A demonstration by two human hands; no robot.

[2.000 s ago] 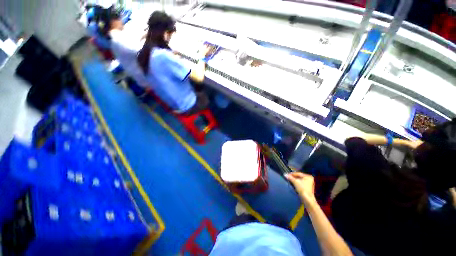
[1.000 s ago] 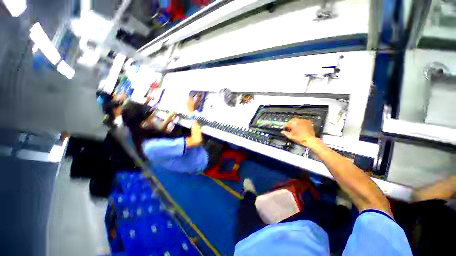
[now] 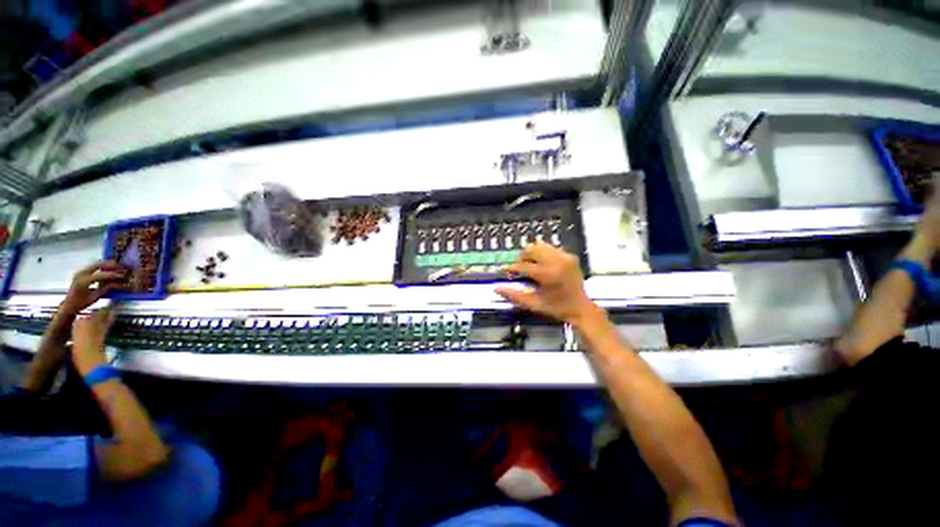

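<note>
A black carrier fixture (image 3: 407, 242) lies flat on the bench. A green circuit board strip (image 3: 466, 257) with a row of pale upright parts lies lengthwise in it. My right hand (image 3: 549, 282) is at the fixture's front right. Its fingertips are over the strip's right end, its thumb is apart from them by the front edge, and nothing shows between them. The hand hides that corner. My left hand is not in view. A long row of green circuit boards (image 3: 299, 335) lies in the conveyor rail (image 3: 660, 365) to the front left.
Loose brown components (image 3: 358, 224), a clear bag of dark parts (image 3: 280, 220) and dark loose components (image 3: 212, 268) lie left of the fixture. A blue component bin (image 3: 168, 257) is by another person's hands at left. Another person's arm (image 3: 892, 293) is at right, near a second bin (image 3: 888, 154).
The view has turned from the aisle to the bench. My right hand, earlier holding a thin strip-like piece over the floor, is now at the fixture's front right.
</note>
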